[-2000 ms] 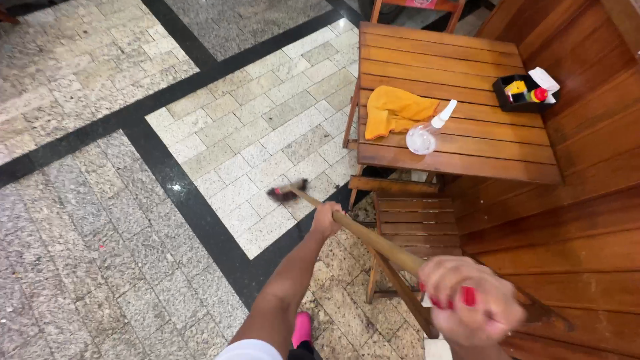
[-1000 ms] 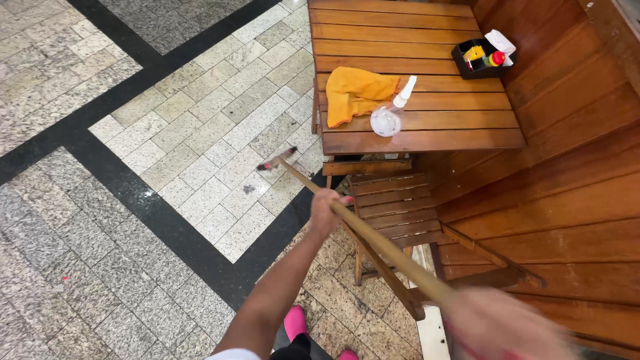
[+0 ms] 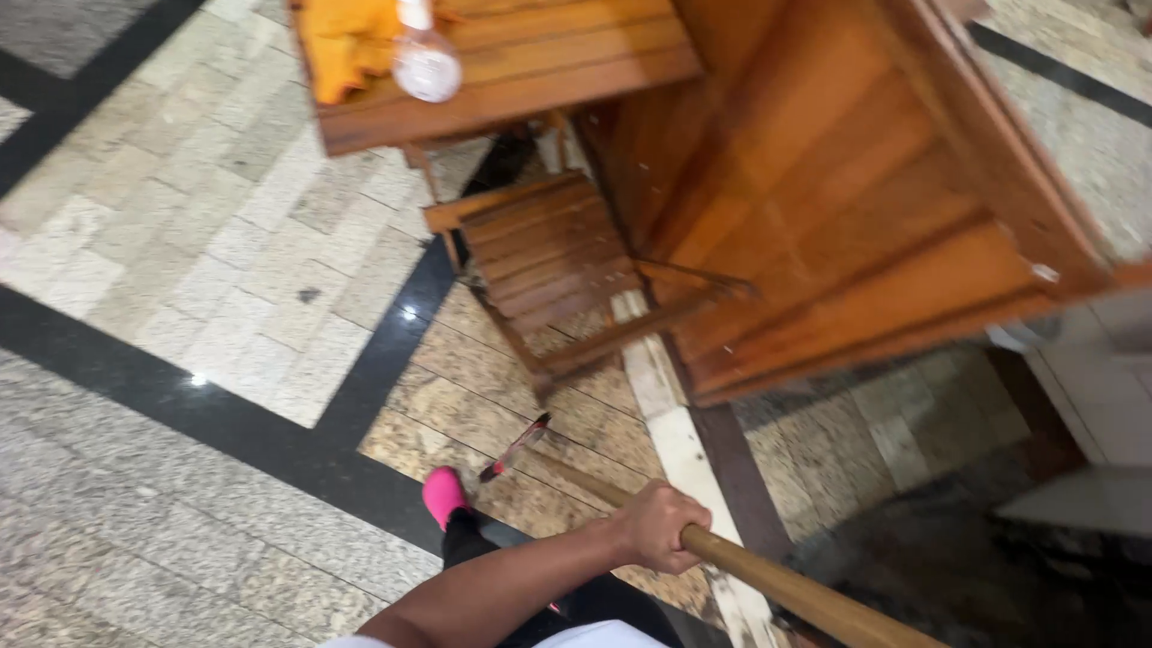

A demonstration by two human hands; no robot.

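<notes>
My left hand (image 3: 661, 526) is closed around a long wooden broom handle (image 3: 792, 576), which runs from the lower right down toward the floor. At its far end the narrow, dark and red broom head (image 3: 515, 447) rests on the beige stone tiles, beside my pink shoe (image 3: 444, 495) and below the folding wooden chair. My right hand is outside the view; the upper end of the handle leaves the frame at the bottom right.
A slatted wooden chair (image 3: 549, 252) stands against a wooden partition (image 3: 837, 198). Above it, a wooden table (image 3: 540, 54) holds an orange cloth (image 3: 337, 45) and a clear spray bottle (image 3: 427, 67). A pale sill (image 3: 679, 450) borders the tiles.
The broom head has moved from the pale tiles beside the table to the beige tiles near my shoe. My right hand has left the view, which has swung to the right.
</notes>
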